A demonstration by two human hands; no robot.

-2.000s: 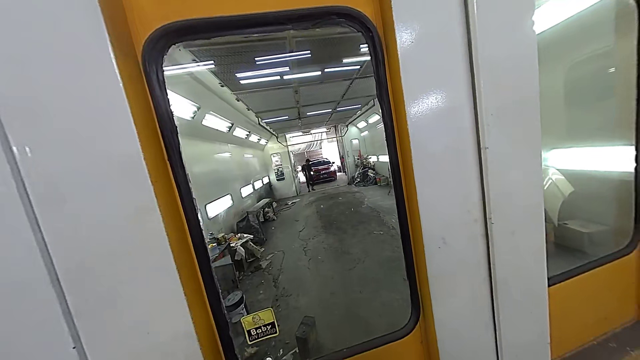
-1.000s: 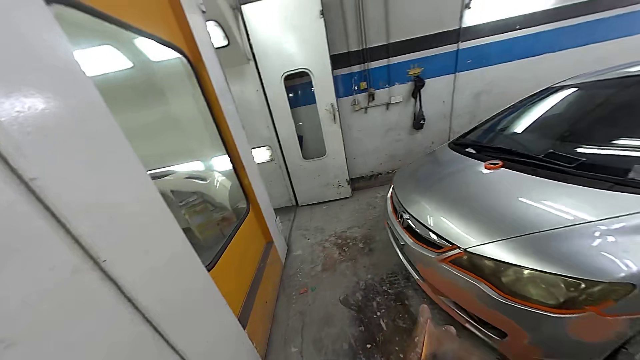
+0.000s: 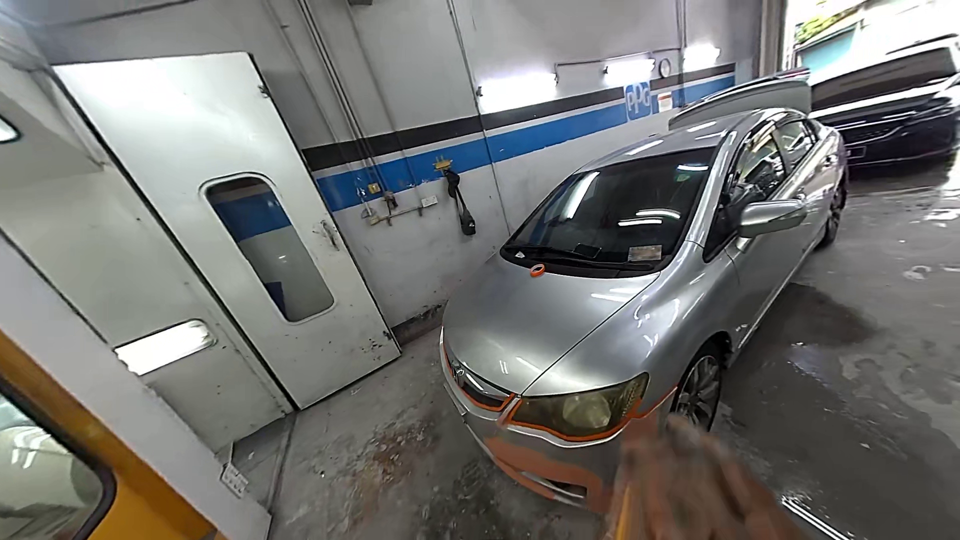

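Note:
My right hand (image 3: 697, 480) is raised at the bottom right, blurred, in front of the silver car's front corner. A narrow orange-yellow strip shows at its left edge; whether the hand holds something is unclear. My left hand is out of view. Behind the raised hand stands the silver sedan (image 3: 570, 322). Orange masking tape borders its headlight (image 3: 581, 406) and runs along the grille (image 3: 478, 388). Reddish-brown and grey patches cover the front bumper (image 3: 551, 466). A roll of orange tape (image 3: 537, 270) lies on the hood near the windshield.
A white door with a window (image 3: 232, 225) and an orange-framed booth panel (image 3: 135, 480) are at the left. A dark strap-like item (image 3: 460, 202) hangs on the striped wall. A dark vehicle (image 3: 885, 105) stands at the back right. The concrete floor (image 3: 375, 450) is stained, wet at the right.
The view has swung right from the booth window to the silver car. My hand, low at the bottom edge one second ago, now shows larger in front of the bumper.

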